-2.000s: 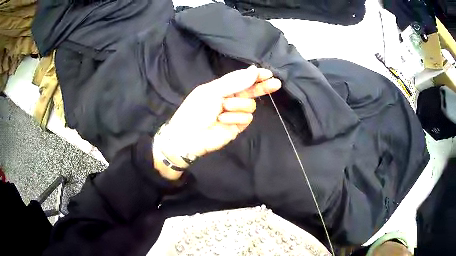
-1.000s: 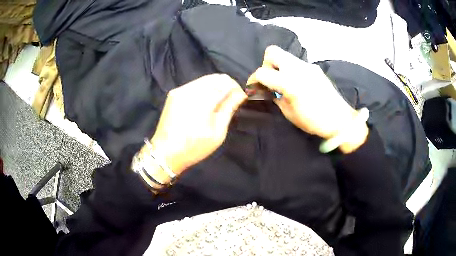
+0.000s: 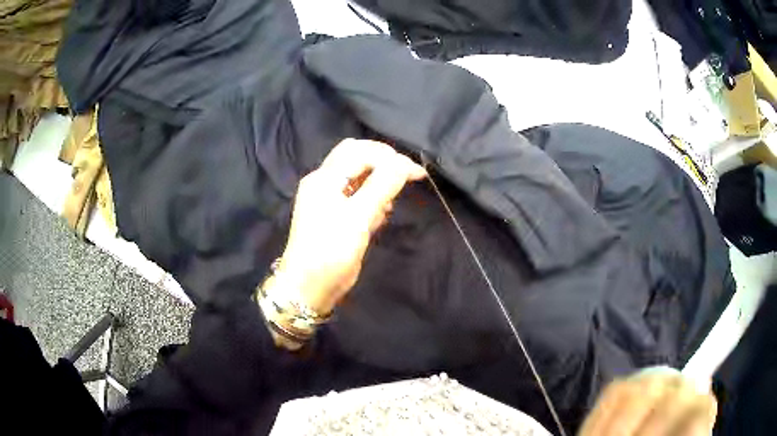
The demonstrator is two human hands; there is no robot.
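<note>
A dark jacket (image 3: 477, 281) lies spread in front of me, with a sleeve-like tube (image 3: 511, 179) running across it. My left hand (image 3: 336, 230) is over the middle of it, thumb and fingertips pinched together on a thin pale thread (image 3: 490, 285) beside the tube's edge. Whether they also pinch cloth is unclear. The thread runs taut down right to the bottom picture edge. My right hand (image 3: 652, 404) is low at the right, blurred and cut off by the bottom edge. I cannot tell whether it holds the thread or snips.
Tan garments (image 3: 30, 68) lie at the far left. Another dark garment (image 3: 528, 25) lies at the back of the white table (image 3: 545, 94). Cardboard pieces (image 3: 741, 102), a yellow-and-black tool (image 3: 682, 149) and a dark item (image 3: 745, 213) are at the right. A metal frame (image 3: 89, 341) stands on the speckled floor.
Both hands first met over the jacket, with small red and blue bits between the fingers. The right hand has since moved down right, and the thread shows stretched again from the left fingertips.
</note>
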